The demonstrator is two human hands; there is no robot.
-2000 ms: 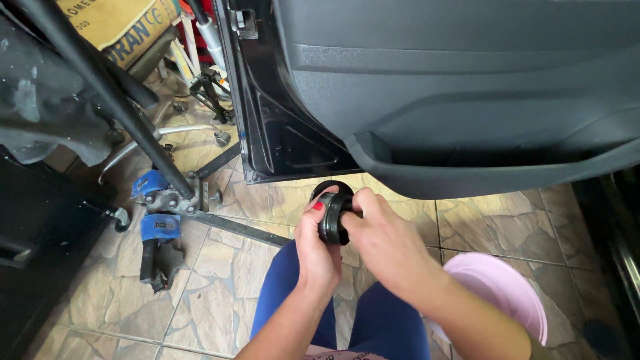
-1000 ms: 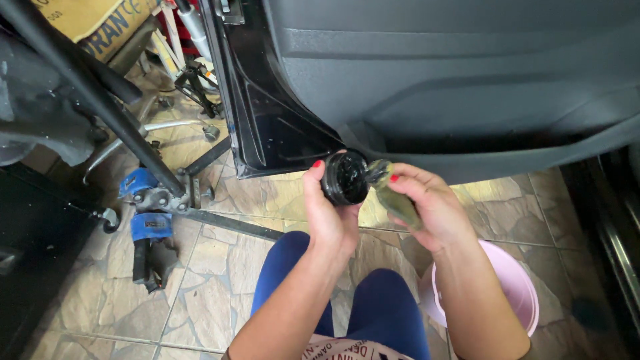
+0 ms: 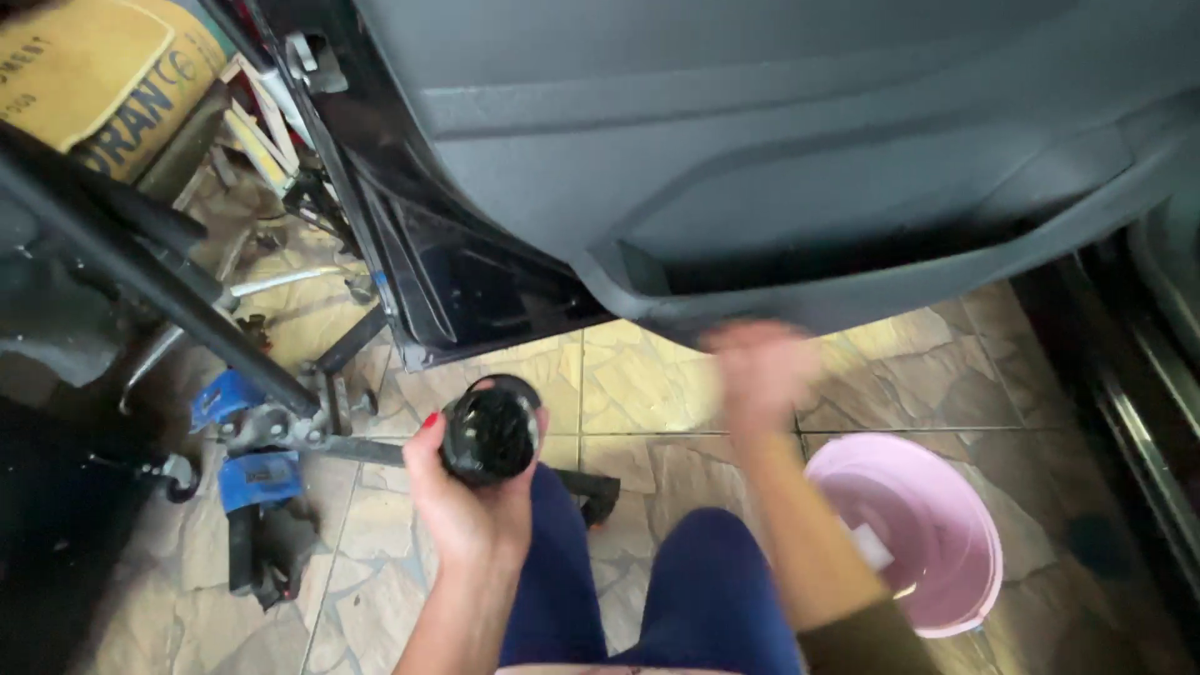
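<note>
My left hand (image 3: 478, 511) grips an open round black jar (image 3: 491, 433), tilted so that the dark, glossy stuff inside shows. My right hand (image 3: 764, 375) is blurred by motion at the lower edge of the car door's grey inner panel (image 3: 750, 169). Whether it holds or touches anything there cannot be made out. The door pocket (image 3: 825, 258) lies just above it.
A pink bucket (image 3: 970, 562) with something white inside stands on the stone-patterned floor at right. At left are a black metal stand (image 3: 178, 272) with blue-wrapped parts (image 3: 261, 480) and a yellow sack (image 3: 94, 75). A car sill (image 3: 1144, 394) runs down the right edge.
My right hand has moved away from the jar, up and right to the door panel's lower edge. One second ago it held a greenish, dark-tipped thing beside the jar. The jar remains in my left hand.
</note>
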